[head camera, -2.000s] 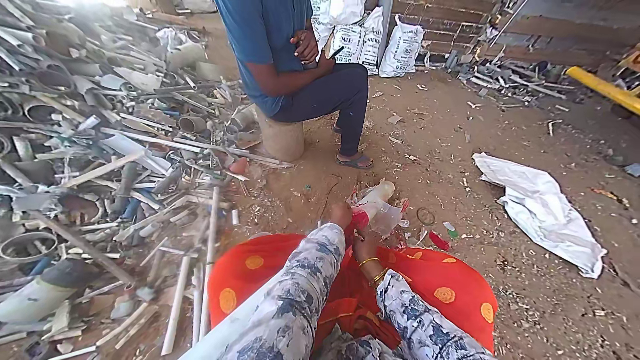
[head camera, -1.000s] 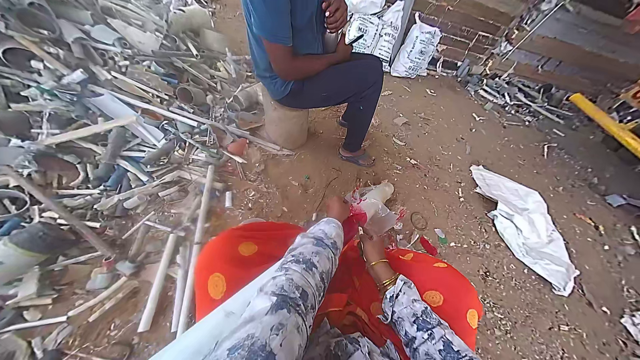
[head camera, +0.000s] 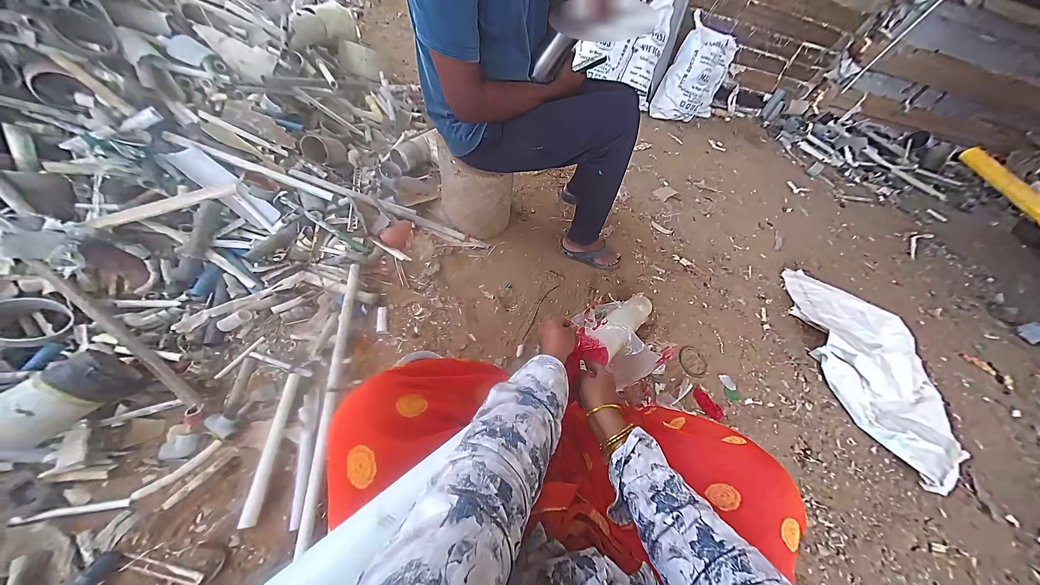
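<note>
My left hand (head camera: 557, 340) grips the left edge of some red and clear plastic film (head camera: 591, 348), low over the dirt ground. My right hand (head camera: 598, 387), with gold bangles at the wrist, holds the near side of the same film; a small pale thing shows at its fingertips, too small to name. The film wraps around or lies against a whitish translucent plastic piece (head camera: 630, 313) that rests on the ground. Red and green plastic scraps (head camera: 708, 404) and a thin ring (head camera: 692, 361) lie just right of it. A pale pipe-like piece (head camera: 382, 520) slants beside my left arm.
Piled pipe scrap (head camera: 244, 162) spreads along the left. A person (head camera: 520, 122) sits ahead on a round block (head camera: 475, 195), holding a metallic cylinder (head camera: 552, 57). An empty white sack (head camera: 881, 382) lies at right. Filled sacks (head camera: 695, 73) stand behind, and a yellow bar (head camera: 1003, 183) juts in at right.
The seated person now holds a metallic cylinder and a pale round thing, not plainly seen before. My hands remain at the plastic film.
</note>
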